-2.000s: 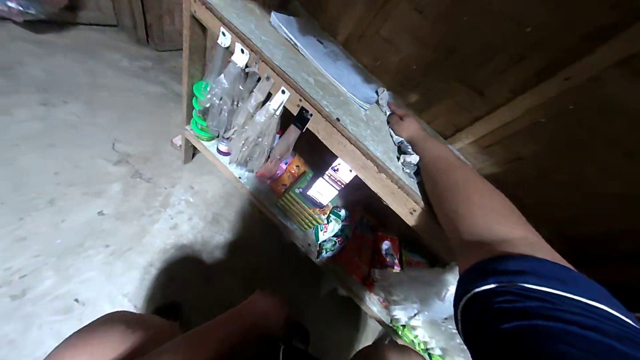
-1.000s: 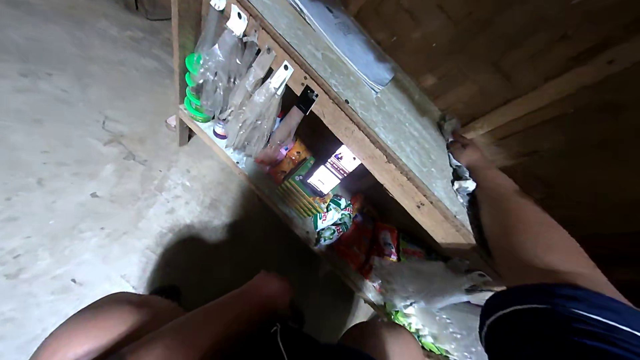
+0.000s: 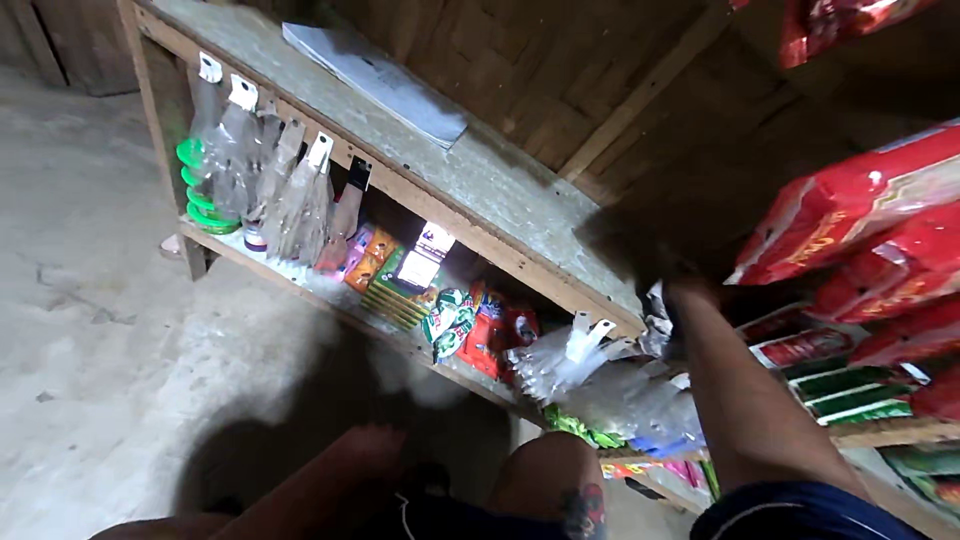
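Note:
My right hand (image 3: 686,289) is at the right end of the wooden table (image 3: 480,195), in dark shadow. Its fingers are around a crumpled greyish-white cloth or wrapper (image 3: 657,322), which hangs at the table's corner. Low in the view, my left hand (image 3: 375,442) is dim and blurred beside my knee; whether it holds anything cannot be told. A stack of papers (image 3: 375,82) lies on the tabletop near the wall.
Clear plastic bags (image 3: 300,195) hang from the table's front edge. Below, a shelf bears green lids (image 3: 210,214), green-and-white packets (image 3: 450,322) and red packets (image 3: 484,345). Large red packs (image 3: 862,217) hang at the right. A woven wall stands behind.
My right hand, with the crumpled thing, has moved along the tabletop's back edge to its right end. The view has shifted right, bringing hanging red packs into sight.

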